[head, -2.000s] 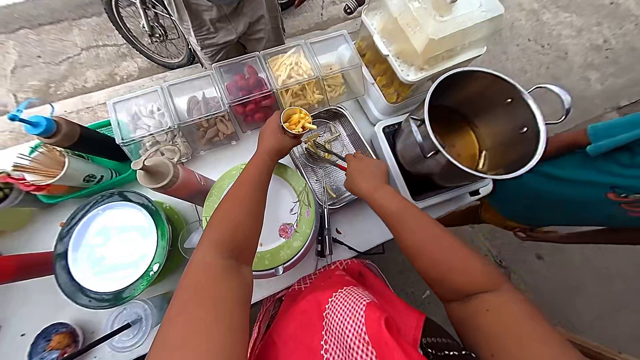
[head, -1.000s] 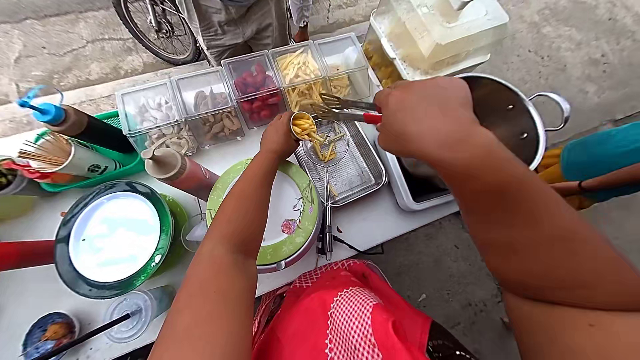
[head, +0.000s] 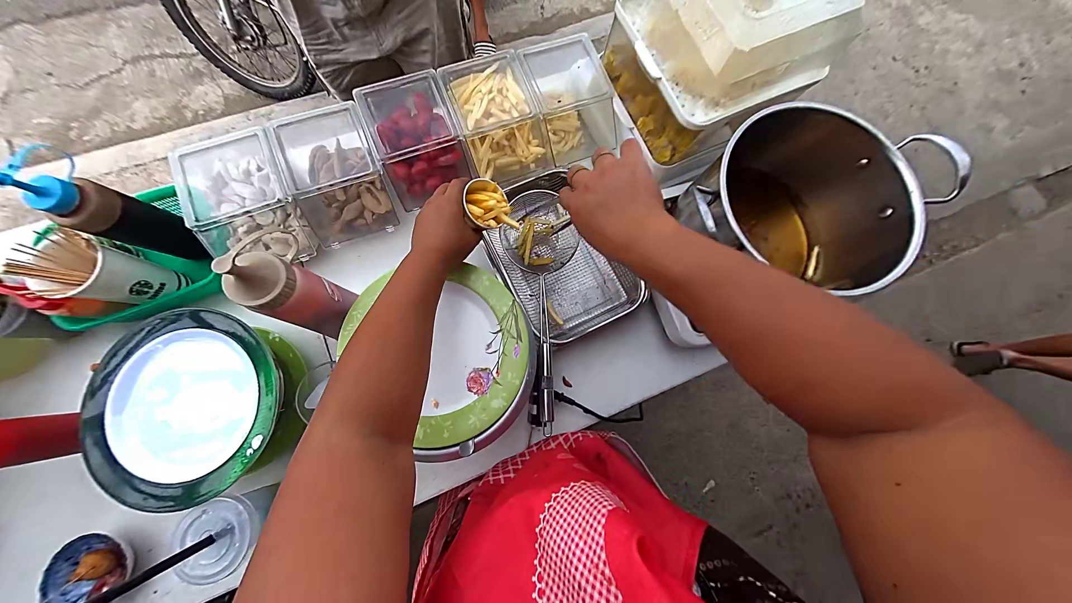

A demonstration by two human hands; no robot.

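Observation:
My left hand (head: 445, 224) holds a small cup of french fries (head: 487, 203), its mouth tilted toward a round wire strainer. Several fries lie in that strainer (head: 544, 261), whose handle points toward me over a rectangular mesh basket (head: 599, 293). My right hand (head: 615, 197) is just right of the strainer, closed on tongs that it mostly hides; their metal tips (head: 559, 224) reach in among the fries. One loose fry (head: 554, 313) rests in the basket.
A deep steel pot (head: 863, 209) with oil stands right of the basket. Lidded clear bins (head: 410, 138) line the back. A green-rimmed plate (head: 477, 419), a sauce bottle (head: 293, 289) and a green-rimmed dish (head: 180, 410) are at left. A person (head: 377, 33) stands beyond the table.
My right hand with the tongs has come down from above the basket's right side to the strainer. The person in teal at the right has mostly left the view. My left hand still holds the cup.

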